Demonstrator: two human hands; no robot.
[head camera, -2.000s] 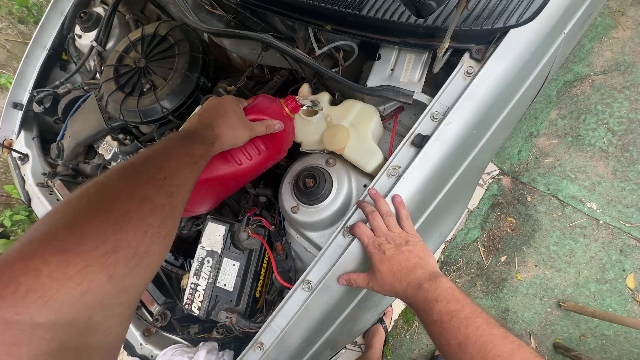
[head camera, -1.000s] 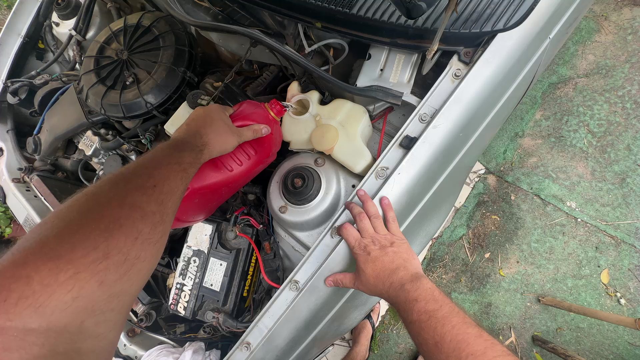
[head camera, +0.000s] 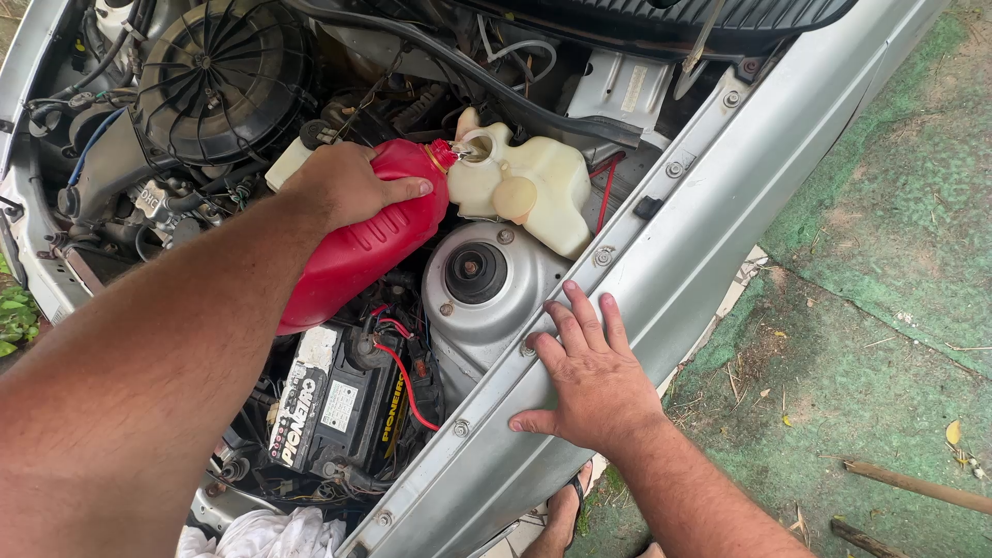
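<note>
My left hand (head camera: 353, 186) grips a red plastic jug (head camera: 368, 248), tilted with its mouth at the open filler neck of a cream plastic reservoir (head camera: 550, 182). Clear liquid runs from the jug's mouth into that neck. A round cap-like disc (head camera: 514, 199) shows on the reservoir's lower part. My right hand (head camera: 585, 356) rests with spread fingers on the silver fender (head camera: 659, 310), the fingertips over its bolted inner edge, and holds nothing. Below the reservoir is the round metal strut tower (head camera: 496, 287). The jug's handle is hidden under my left hand.
A black car battery (head camera: 341, 403) with red cables lies below the jug. At the upper left is a round black air filter housing (head camera: 225, 77). White cloth (head camera: 267, 535) lies at the front edge. Sticks (head camera: 914, 484) lie on the green-stained ground. A sandaled foot (head camera: 564, 511) shows below the fender.
The jug stays tilted at the filler neck in my left hand. My right hand stays on the fender. Little else has plainly changed besides a slight shift of the view.
</note>
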